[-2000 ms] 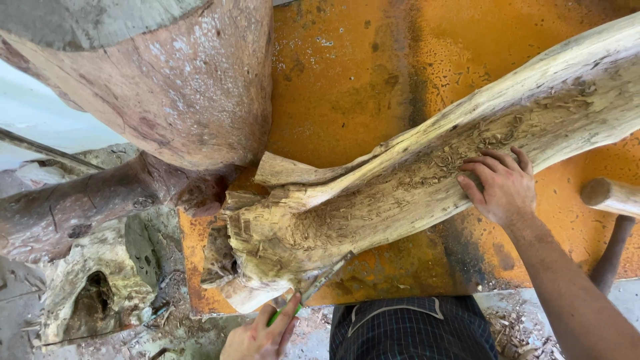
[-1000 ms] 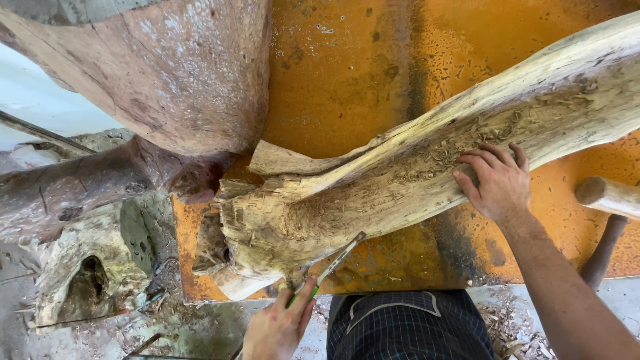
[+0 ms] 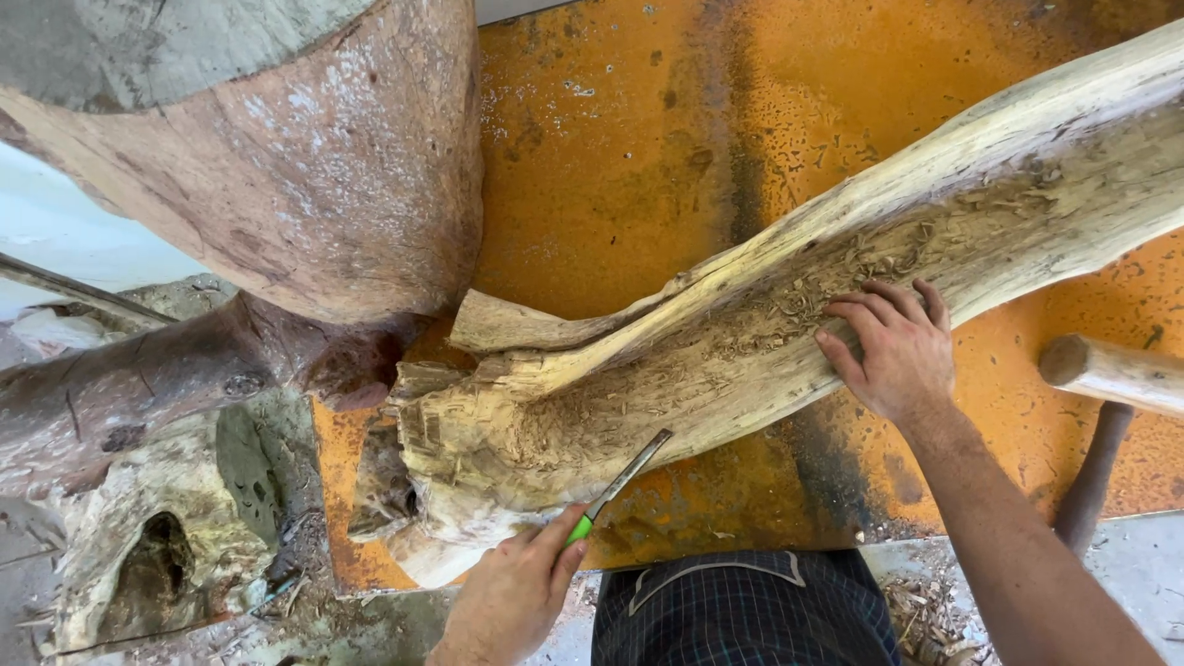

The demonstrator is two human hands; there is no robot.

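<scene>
A long hollowed log (image 3: 647, 407) lies diagonally over an orange metal tabletop, with wood shavings (image 3: 795, 305) in its trough. My left hand (image 3: 518, 583) is closed around the green handle of a wood chisel (image 3: 629, 474). The steel blade points up and to the right, over the log's near edge; whether it touches the wood I cannot tell. My right hand (image 3: 893, 347) rests on the near rim of the log with its fingers spread over the trough, holding no tool.
A large trunk section (image 3: 324, 176) stands at upper left, beside a thick branch (image 3: 139, 388). A hollow stump (image 3: 176, 546) sits on the littered floor. At right, a wooden mallet (image 3: 1110, 370) lies on the orange tabletop (image 3: 592, 185); its dark handle overhangs the near edge.
The chisel's tip has moved to the right along the log since the earliest frame. My right hand stays at nearly the same place on the rim.
</scene>
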